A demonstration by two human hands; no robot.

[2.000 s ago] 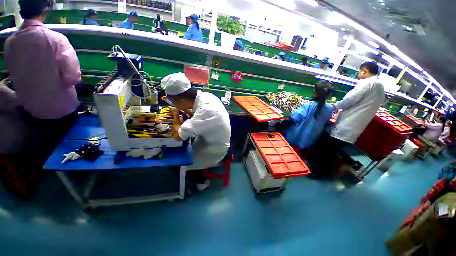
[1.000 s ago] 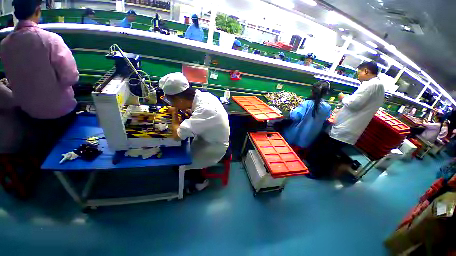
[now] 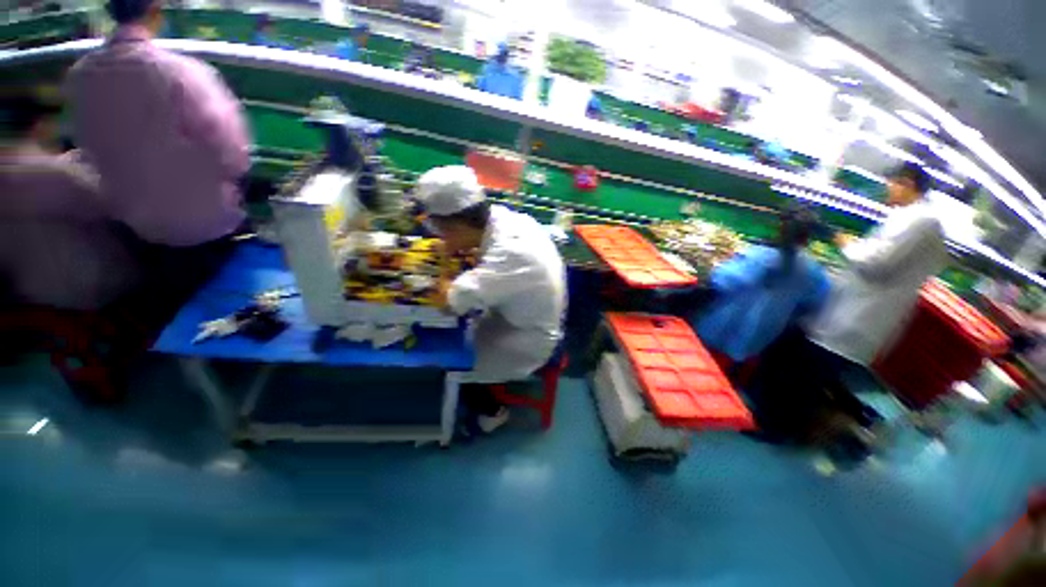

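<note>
Neither of my hands is in the picture. Nearest in front of me is a blue-topped table (image 3: 218, 315) with white legs. A white machine (image 3: 307, 258) stands on it, with yellow-and-black parts (image 3: 390, 269) beside its panel. A small dark tangle with pale pieces (image 3: 255, 321) lies on the table's left part. A white-capped worker (image 3: 516, 287) sits bent at the table's right end, head close to the parts. The frame is blurred, so what that worker holds cannot be told.
A red tray (image 3: 679, 373) lies on a white bin (image 3: 625, 407); another red tray (image 3: 633, 255) is behind it. Several people sit or stand along the green line (image 3: 436, 138). A red tray stack (image 3: 935, 342) is at right. Blue floor (image 3: 516, 516) lies before me.
The whole view has shifted, so the table, machine and people appear further right, and the picture is blurrier. More of the seated person at far left shows; the cartons at lower right have mostly left view.
</note>
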